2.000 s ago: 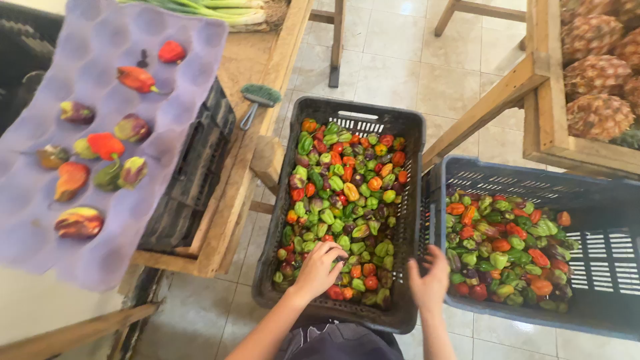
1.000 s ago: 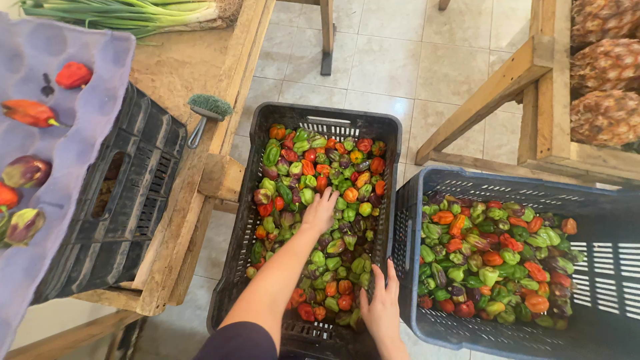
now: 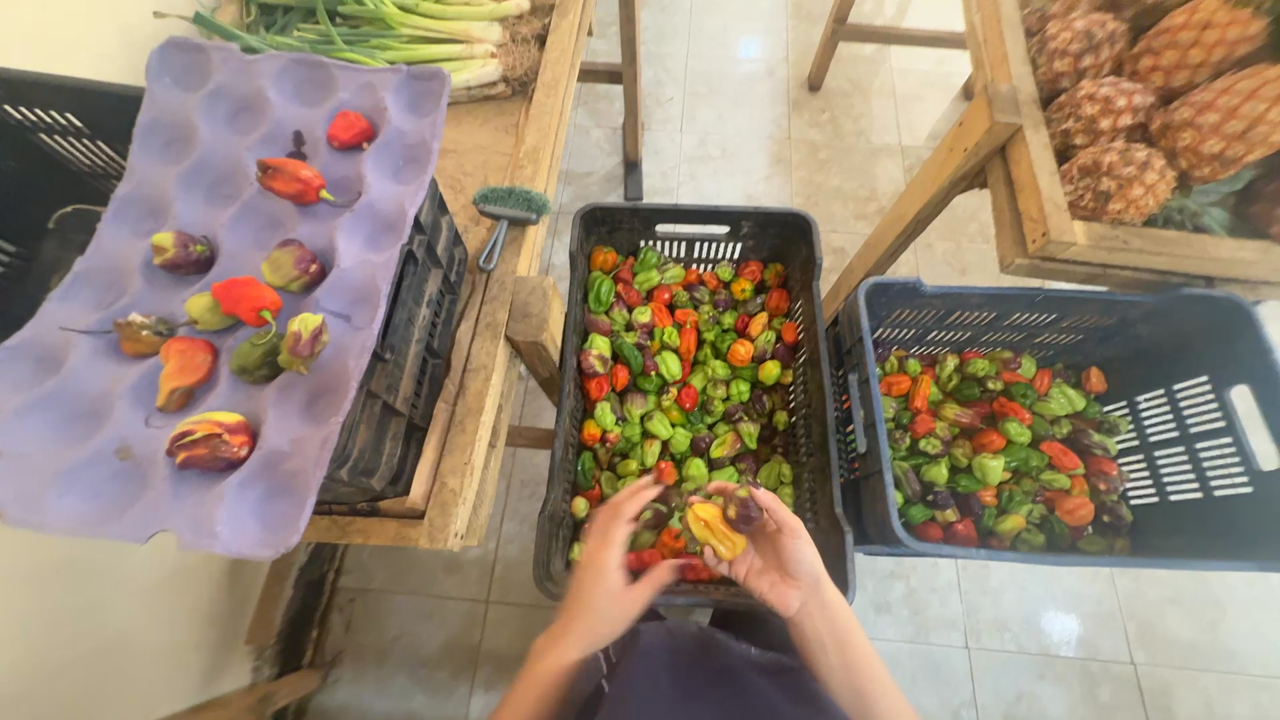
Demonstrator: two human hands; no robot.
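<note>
A black plastic crate (image 3: 818, 400) full of small green, red, orange and purple peppers stands in front of me. Above its near end, my right hand (image 3: 775, 555) holds a yellow-orange pepper (image 3: 715, 530) and a dark purple pepper (image 3: 741, 509). My left hand (image 3: 615, 570), slightly blurred, is just left of them with its fingers apart; nothing shows in its grasp. To the right, a dark blue crate (image 3: 1060, 310) holds more mixed peppers (image 3: 985, 440). At the left, a purple molded egg tray (image 3: 100, 400) carries several red, orange, purple and green peppers.
The tray rests over black crates (image 3: 400, 370) on a wooden table (image 3: 490, 400). A green-bristled brush (image 3: 510, 205) lies at the table's edge, below green onions (image 3: 430, 35). Pineapples (image 3: 1115, 185) fill a wooden stand (image 3: 1050, 215) at the upper right, whose leg slants down behind the crates.
Both hands have come together over the near end of the black crate; my left hand was reaching into its middle a second ago. The yellow-orange and purple peppers are now in my right hand.
</note>
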